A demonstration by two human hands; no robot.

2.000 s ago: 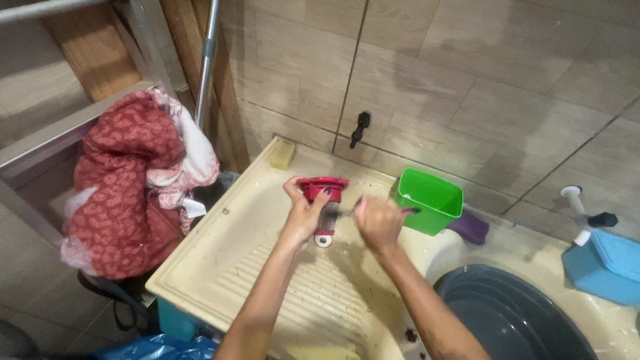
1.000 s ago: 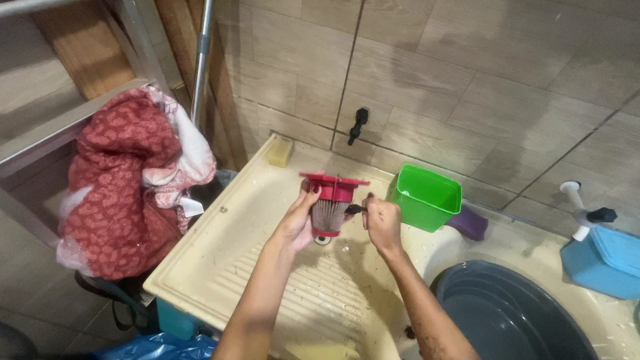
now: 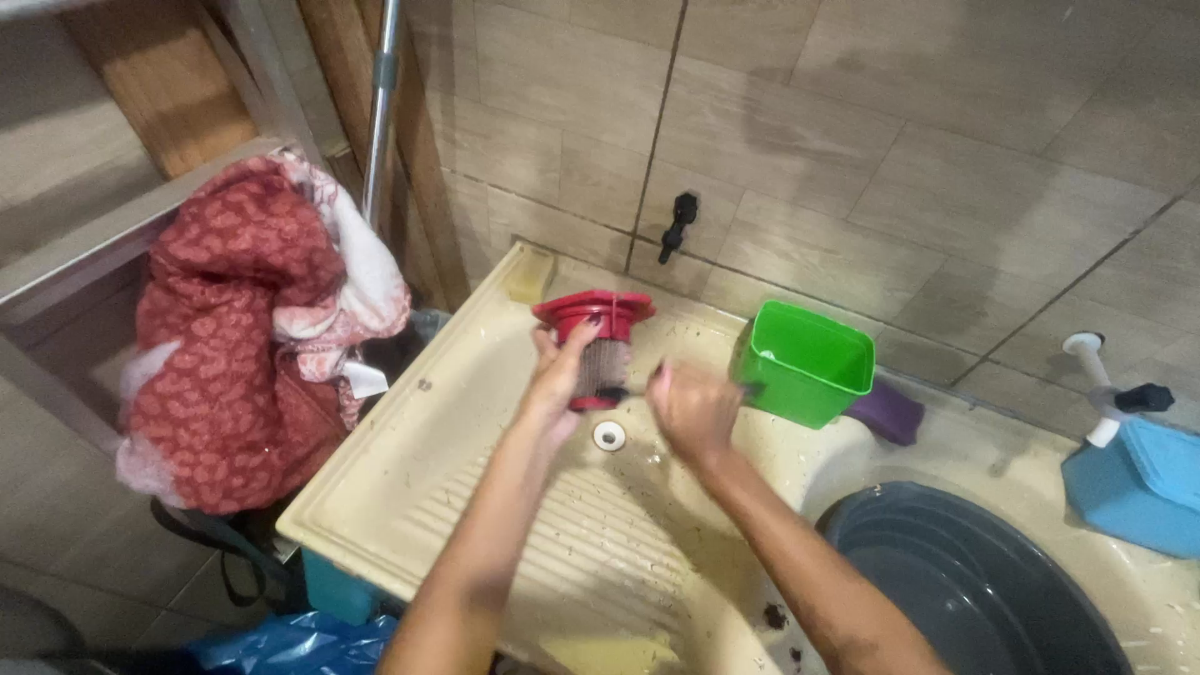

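My left hand (image 3: 555, 375) grips a red plastic filter with grey pleats (image 3: 602, 366), its wide red flange upward, above the cream laundry sink (image 3: 469, 394). Blurred by motion, my right hand (image 3: 694, 403) is closed on a small dark-tipped brush (image 3: 614, 394), whose tip touches the pleats near the filter's lower red end. The white drain fitting (image 3: 608, 435) shows just below the filter. Dark specks lie scattered over the sink's ribbed surface.
A green plastic container (image 3: 811, 361) stands right of my right hand, beside a purple object (image 3: 886, 411). A grey basin (image 3: 966, 572) sits at lower right, near a blue container (image 3: 1134, 483). Black tap (image 3: 680, 225) on the wall; red patterned cloth (image 3: 244, 337) at left.
The filter, lying lower and mostly covered by my hands two seconds ago, shows its pleats more fully. Since one second ago, the brush tip has moved down the pleats toward the lower end.
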